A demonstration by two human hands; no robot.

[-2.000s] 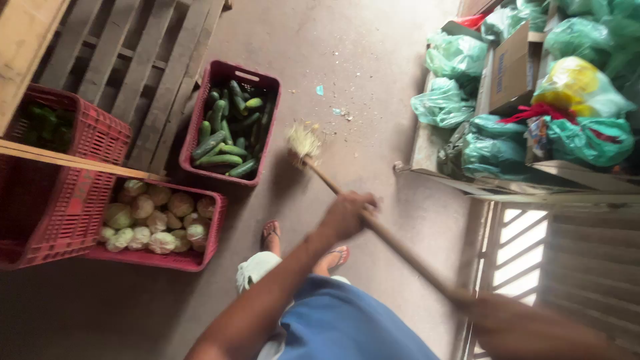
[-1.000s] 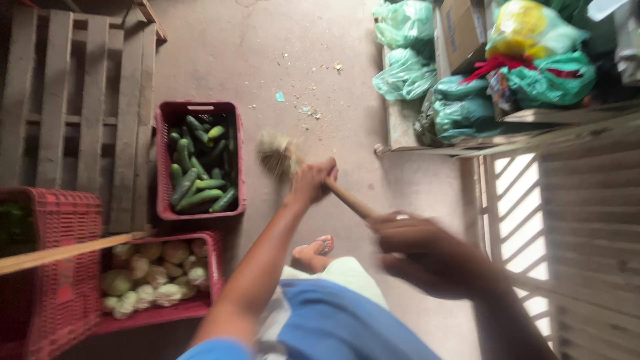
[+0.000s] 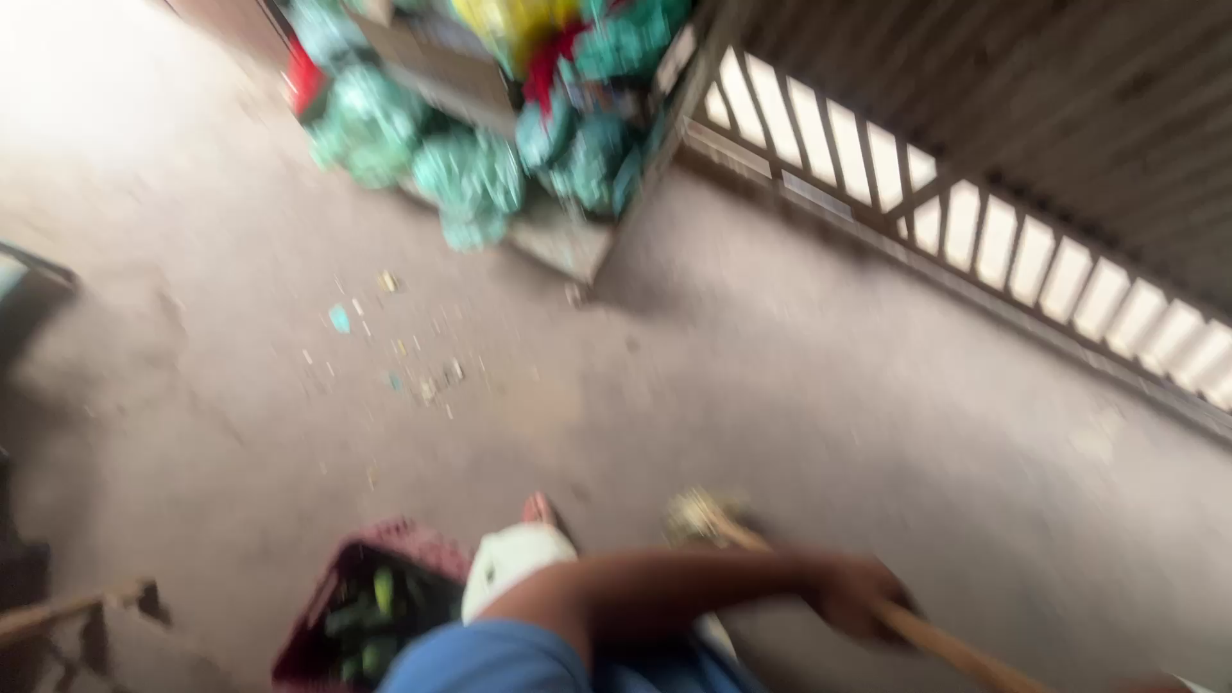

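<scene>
A broom's wooden handle point(image 3: 948, 650) runs from the lower right edge toward its pale bristle head point(image 3: 705, 512), which lies low on the floor right of my knee. Around the handle, partway along it, my left hand point(image 3: 859, 599) is closed, its arm stretched across my body. At the bottom right edge only a blurred sliver of my right hand point(image 3: 1145, 683) shows, close to the handle; its fingers are cut off by the frame. Small scraps point(image 3: 428, 385) and a turquoise bit point(image 3: 339, 319) lie scattered on the floor, away from the bristles.
A red plastic crate point(image 3: 313, 616) of green vegetables stands beside my leg. Green plastic bags point(image 3: 472, 183) and a cardboard box point(image 3: 438, 72) fill a low stand ahead. A slatted metal gate point(image 3: 905, 192) borders the right. Wooden slats point(image 3: 67, 611) show at lower left.
The view has swung strongly round to the right. The broom head, earlier beside the crate of green vegetables, is now on the other side of my legs. My right hand has almost left the view.
</scene>
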